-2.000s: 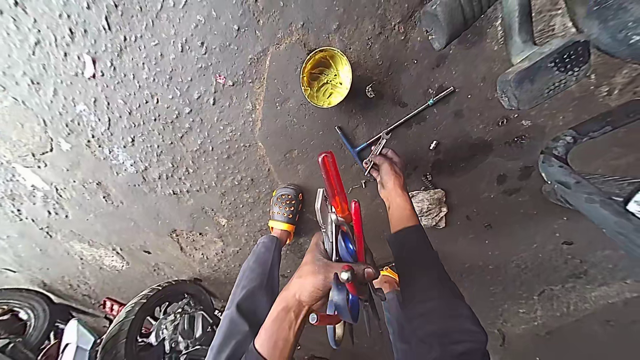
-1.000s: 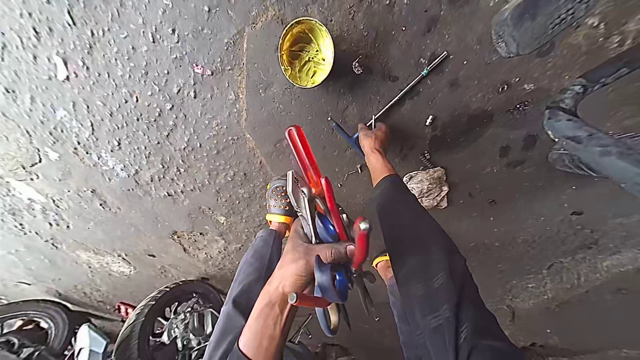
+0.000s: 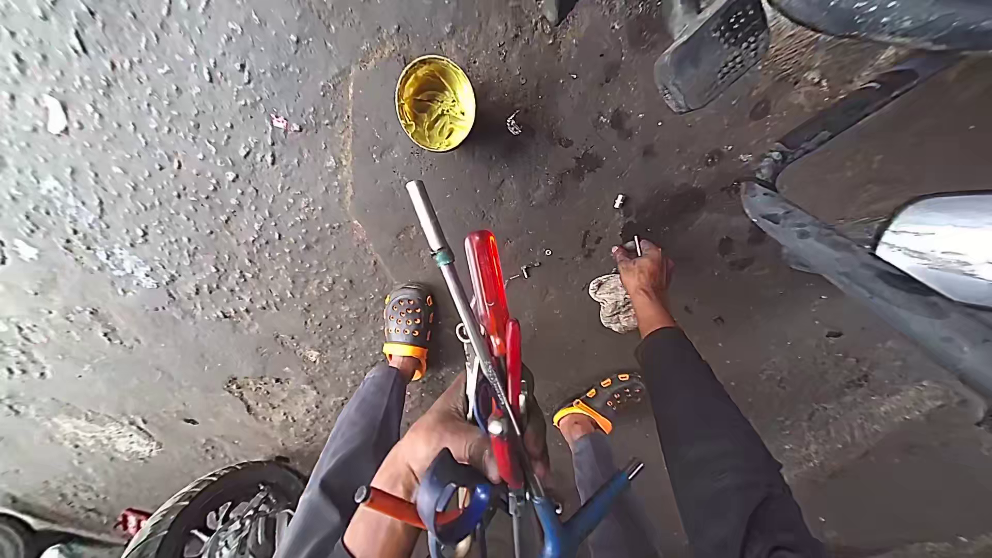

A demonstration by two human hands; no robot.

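Note:
My left hand [image 3: 453,434] grips a bundle of tools at the lower middle. In it are a screwdriver with a clear red handle [image 3: 487,283], red-handled pliers [image 3: 513,364], blue-handled scissors or snips [image 3: 453,496] and a T-handle socket wrench with a blue grip [image 3: 593,508], its metal socket end [image 3: 425,213] pointing up and left. My right hand [image 3: 647,271] is low over the ground at the right, with a small metal piece [image 3: 638,246] between its fingers; the rest of that piece is hidden. A crumpled grey rag [image 3: 612,302] lies beside that hand.
An open tub of yellow grease [image 3: 435,103] stands on the ground ahead. Small metal parts [image 3: 529,270] and a small socket-like piece [image 3: 619,201] lie nearby. Motorcycle parts, including a footrest [image 3: 717,58] and a dark bar [image 3: 852,256], are at right. A wheel [image 3: 221,511] is at lower left.
The T-handle wrench, earlier on the ground at my right hand, is now in my left hand's bundle. My right hand has moved down to beside the rag and has taken hold of a small metal piece.

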